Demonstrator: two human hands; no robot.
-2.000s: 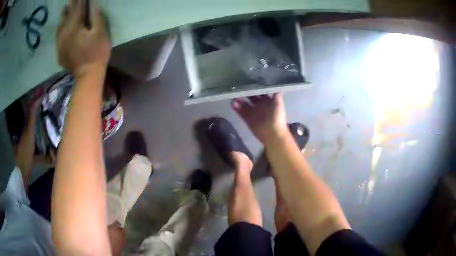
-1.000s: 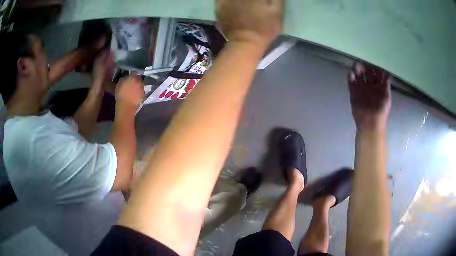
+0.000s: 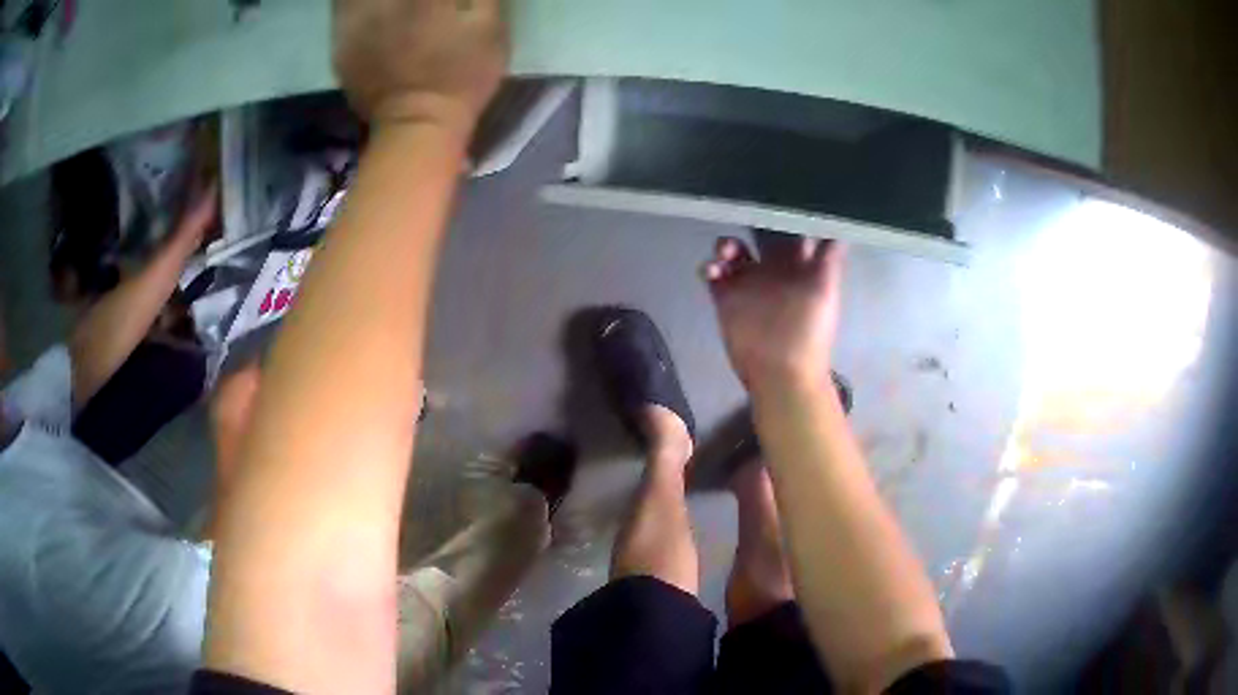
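A grey-white drawer (image 3: 760, 215) is pulled partly out from under the pale-green table (image 3: 815, 41). Its visible inside is dark, and I cannot make out any contents. My right hand (image 3: 781, 310) is at the middle of the drawer's front, its fingers hooked at the lower edge and their tips partly hidden. My left hand (image 3: 421, 61) rests on the tabletop near its front edge, left of the drawer. The top of the picture cuts it off, and I cannot tell whether it holds anything.
Another person (image 3: 95, 502) is at the left, an arm reaching towards an open drawer unit (image 3: 238, 177). A white bag with red print (image 3: 278, 292) is beside it. My feet in dark shoes (image 3: 631, 360) and the person's leg are on the grey floor below.
One second ago no drawer stood open at my right hand; now one is out. Two seconds ago an open drawer there showed clear plastic bags. The view has swung, and my left hand has moved along the tabletop.
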